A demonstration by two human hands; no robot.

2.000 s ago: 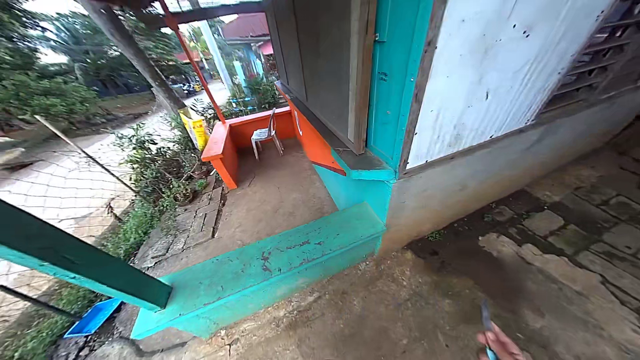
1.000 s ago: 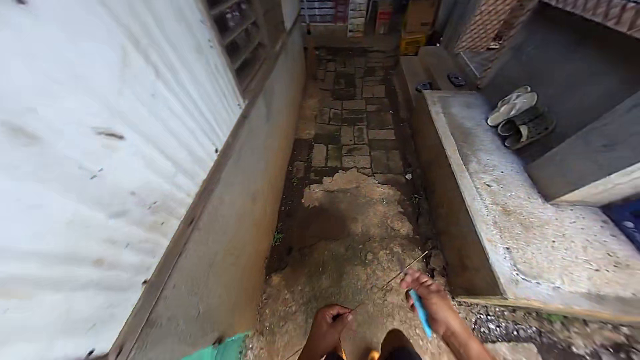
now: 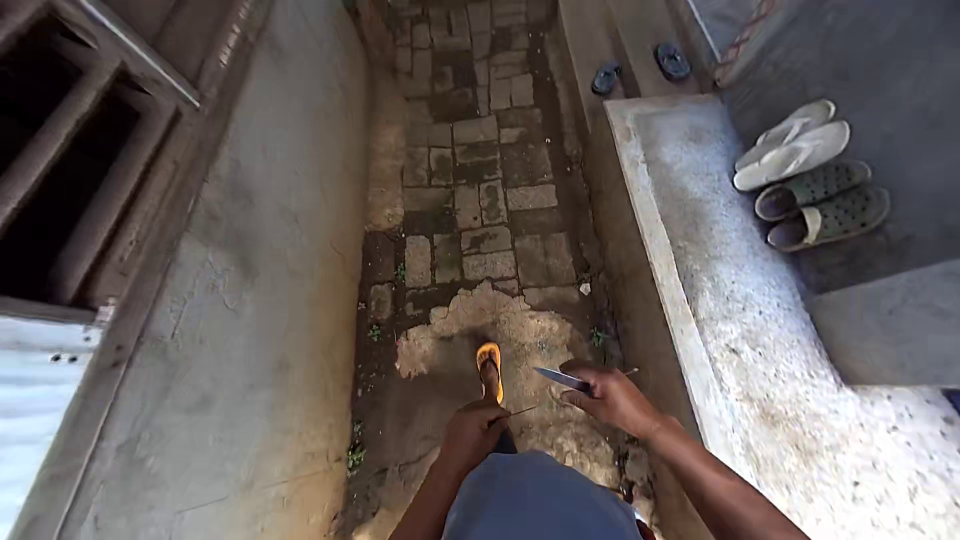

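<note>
My right hand (image 3: 613, 399) is closed around a knife (image 3: 562, 378), its blade pointing left and slightly up. A thin stick end (image 3: 631, 371) juts out beyond that hand's knuckles on the right. Low in the middle, my left hand (image 3: 474, 431) pinches another thin stick piece (image 3: 523, 410), which points right toward the knife. Whether the two stick ends belong to one piece cannot be told. The hands are apart, in front of my body. Beyond the left hand, a foot in a yellow-orange flip-flop (image 3: 489, 360) rests on the ground.
A brick-paved path (image 3: 480, 199) runs ahead between a plastered wall (image 3: 277, 247) on the left and a raised concrete ledge (image 3: 675, 300) on the right. White flip-flops (image 3: 799, 154) and dark clogs (image 3: 832, 210) lie by the ledge, with blue-black slippers (image 3: 671, 61) farther off. Broken concrete (image 3: 480, 307) edges the bricks.
The view has swung from the orange-walled porch to the brick path and now tilts further down. The flip-flopped foot now shows ahead of my left hand.
</note>
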